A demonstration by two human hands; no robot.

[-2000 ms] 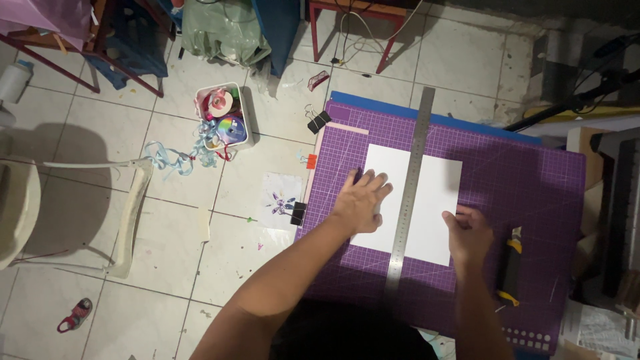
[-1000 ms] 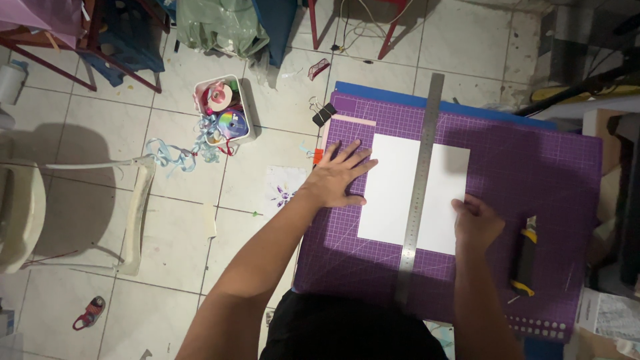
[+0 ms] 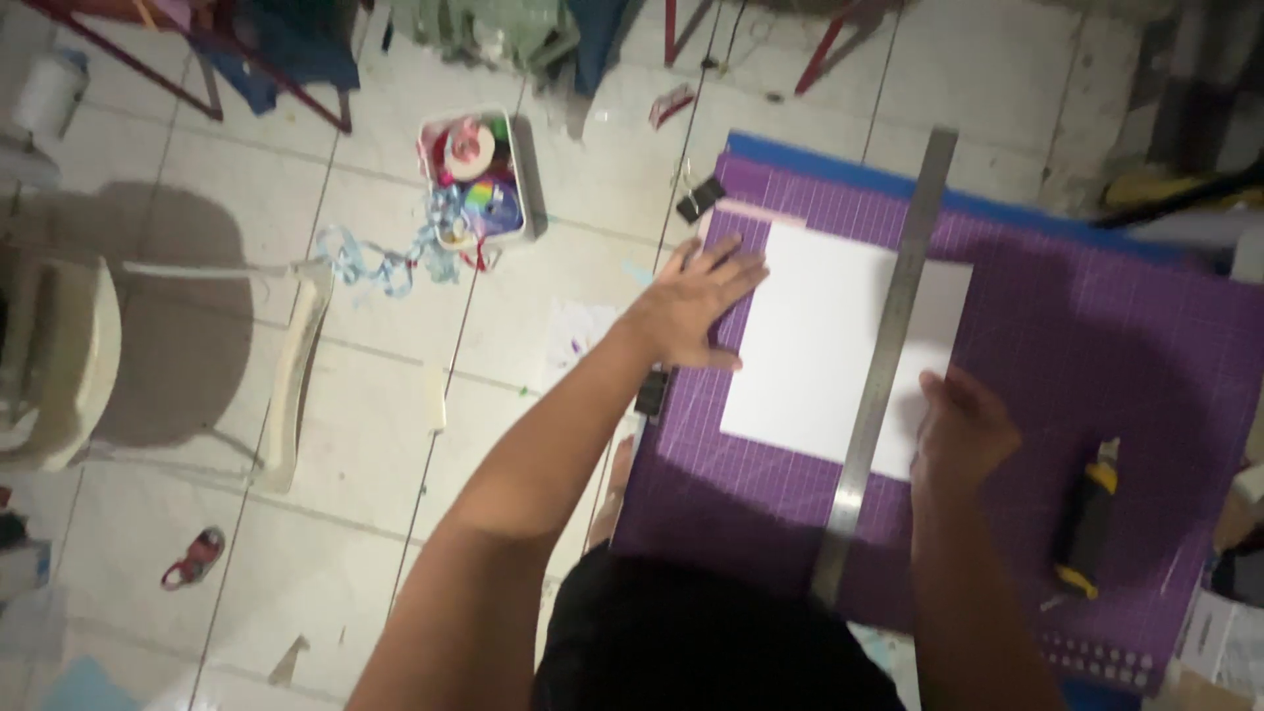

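A white sheet of paper (image 3: 810,341) lies on a purple cutting mat (image 3: 1047,365), with a long steel ruler (image 3: 889,365) across it. My left hand (image 3: 696,306) rests spread on the mat at the sheet's left edge, fingertips at or near the paper. At the sheet's right edge is my right hand (image 3: 963,425), its thumb and fingers closed on the paper's edge as far as can be seen; the fingers are partly hidden and blurred. A yellow and black utility knife (image 3: 1086,523) lies on the mat to the right of my right hand.
Black binder clips (image 3: 701,200) sit at the mat's left edge, another (image 3: 652,393) lower down. On the tiled floor stand a white basket of ribbons (image 3: 526,212) and a pale chair (image 3: 296,385). A blue board (image 3: 839,163) shows beyond the mat's far edge.
My left hand has moved left off the paper, from near the ruler to the sheet's left edge. My right hand stays by the right edge.
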